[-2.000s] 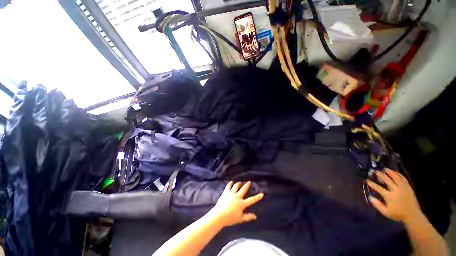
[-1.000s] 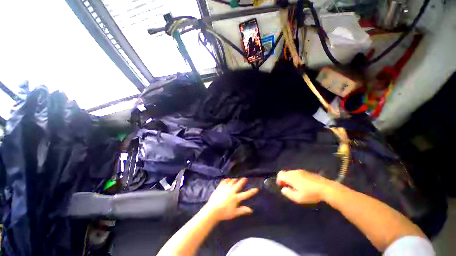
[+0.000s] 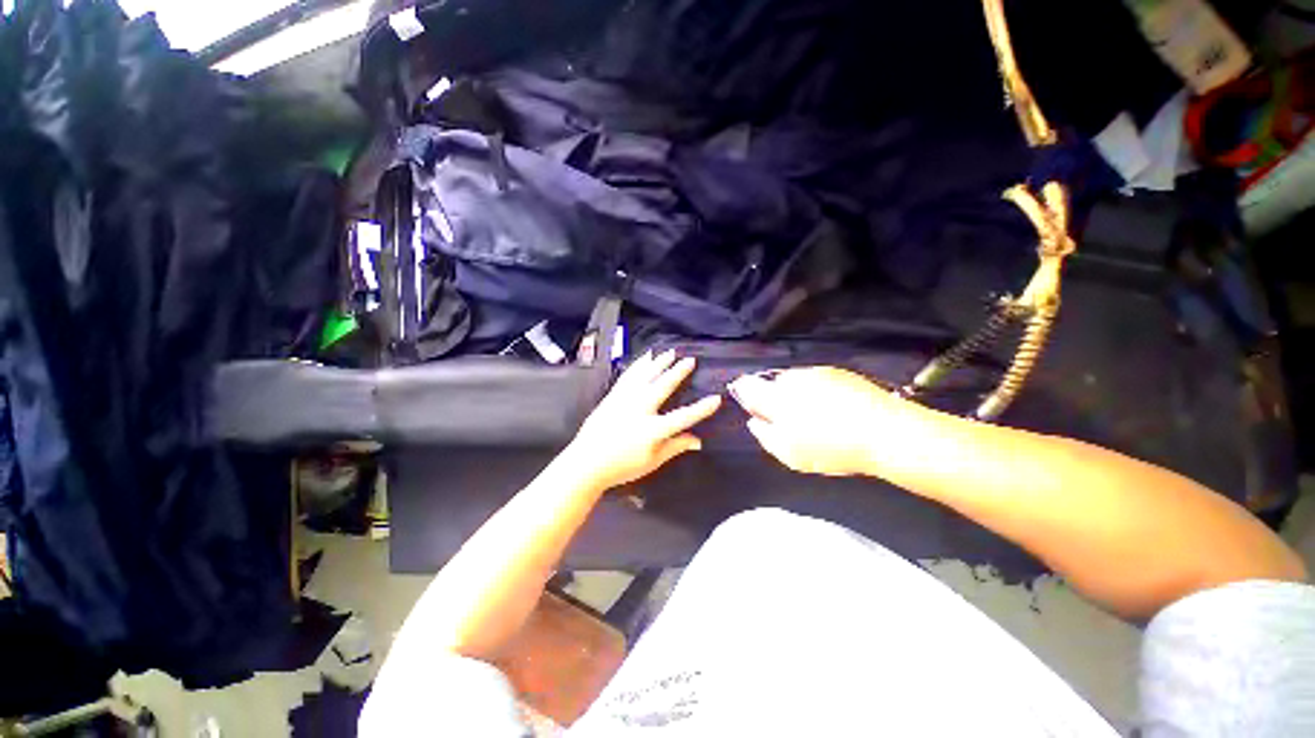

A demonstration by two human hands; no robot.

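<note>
A dark navy garment [image 3: 764,350] lies along the front of the pressing table [image 3: 490,505]. My left hand [image 3: 635,418] rests palm down on it with fingers spread, near the inner end of the grey sleeve board [image 3: 476,404]. My right hand [image 3: 815,421] is closed just right of my left fingertips, around the steam iron's handle; the hand and dark cloth hide nearly all of the iron. The tan hose [image 3: 1048,260] hangs from above, and its coiled ends pass behind my right forearm.
Heaped navy garments [image 3: 534,216] with white labels cover the back of the table. A tall dark heap of garments [image 3: 130,332] stands at far left. Red items [image 3: 1247,130] lie at upper right. A brown seat-like surface [image 3: 570,656] and dark scraps are below the table.
The view has tilted down. My right hand has moved left from the table's right side, bringing the iron and hose beside my left hand. My left hand has stayed on the garment.
</note>
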